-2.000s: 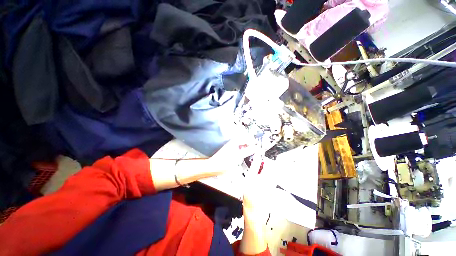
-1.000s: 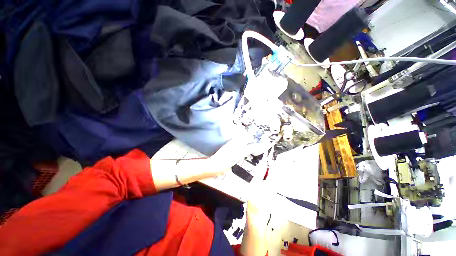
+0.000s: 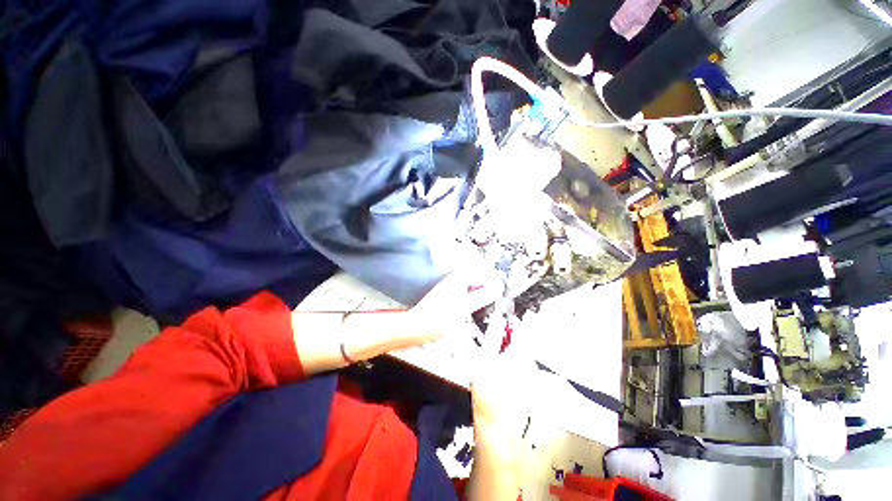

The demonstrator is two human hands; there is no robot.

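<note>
The sewing machine head is brightly lit, with its metal parts glared out. A garment piece, pale blue-grey under the lamp, lies against its left side. My left hand is at the machine's near side, beside the cloth's lower edge, its fingers washed out by glare. My right hand is just below the needle area, also overexposed. A small red thing shows at its fingertips; whether it is gripped is unclear. A narrow dark strip lies on the white table.
A large navy and charcoal garment heap fills the left and back. A white hose curves above the machine. Black thread cones, scissors, a wooden stool and a red bin are at the right.
My right hand has moved slightly, and the small red thing shifted left since one second ago. A dark piece seen between the hands then shows much less now. The pink cloth at upper right shows less.
</note>
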